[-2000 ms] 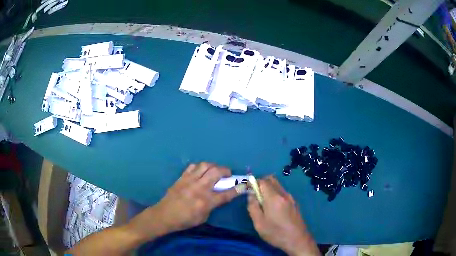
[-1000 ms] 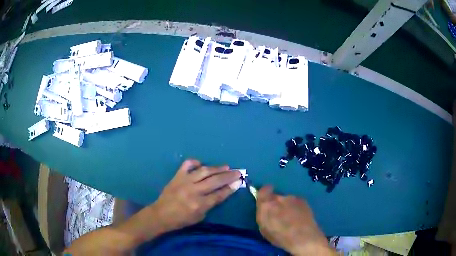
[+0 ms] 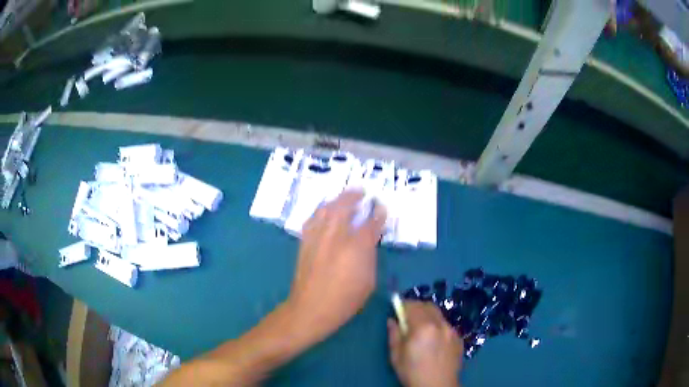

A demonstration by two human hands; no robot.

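My left hand point(image 3: 336, 253) is over the row of white fitted housings point(image 3: 417, 213) near the table's far edge. Its fingertips are around a blurred white housing point(image 3: 365, 213), partly hidden by the hand and hard to separate from the row. The row's housings show black ovals at their far ends. My right hand point(image 3: 429, 348) holds a small pale-handled tool point(image 3: 400, 314), tip pointing away from me, at the near left edge of the pile of glossy black inserts point(image 3: 491, 302). A loose heap of white housings point(image 3: 138, 215) lies on the left.
A pale metal edging point(image 3: 204, 127) borders the blue-green table, with a metal upright point(image 3: 529, 102) at the far right. Narrow pale pieces point(image 3: 19, 155) lie at the far left. An open carton point(image 3: 78, 340) of white pieces stands below the left edge. More white pieces point(image 3: 121, 57) lie beyond the edging.
My left hand has moved forward from near me to the row, carrying the white housing. My right hand with the tool is now apart from it. The view has tilted up.
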